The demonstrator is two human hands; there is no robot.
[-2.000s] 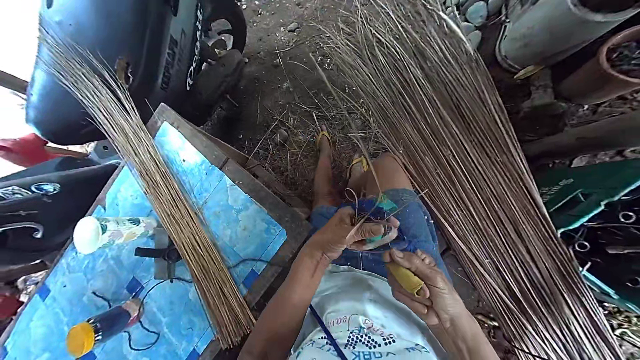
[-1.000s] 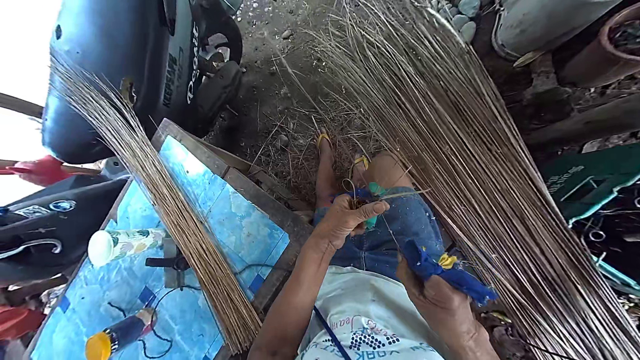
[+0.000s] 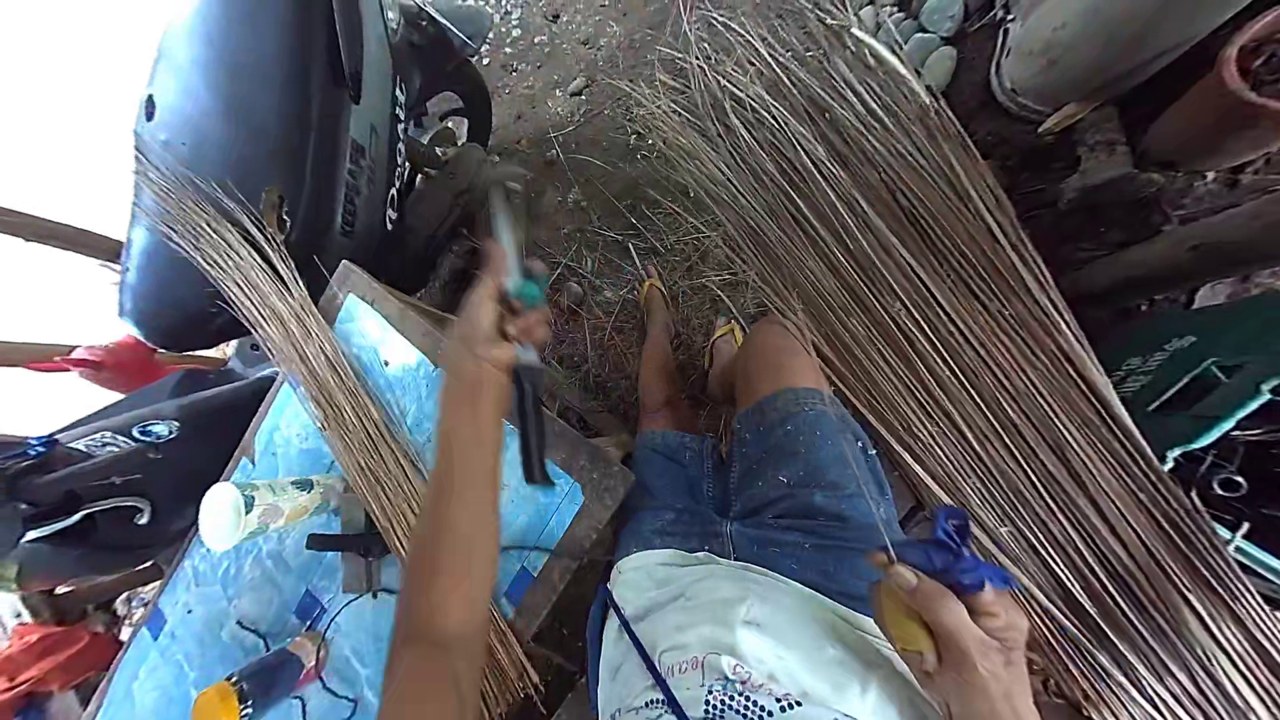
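My left hand [image 3: 510, 315] is raised above the table's far edge, closed around a blurred hand tool [image 3: 505, 225] with a pale metallic shaft and a black grip; its exact kind cannot be told. Something green is wrapped at a finger. At lower right, my right hand [image 3: 960, 635] holds a yellow object [image 3: 905, 620] and a bunched blue strip [image 3: 955, 555], with a thin strand rising from it. A long bundle of thin brown sticks [image 3: 960, 260] lies along my right side. Another stick bundle [image 3: 350, 400] lies across the blue-covered table [image 3: 545, 500], partly behind my left forearm.
On the table are a patterned cylinder [image 3: 275, 510], a black clamp-like item [image 3: 360, 545], and a dark bottle-like object with a yellow end [image 3: 250, 685]. A motorcycle [image 3: 260, 120] stands beyond. A green crate [image 3: 1190, 370] and pots [image 3: 1215, 110] are at right.
My left hand has moved from above my lap out to the far left and now grips the tool. My right hand has shifted right and down, with the blue strip still in it.
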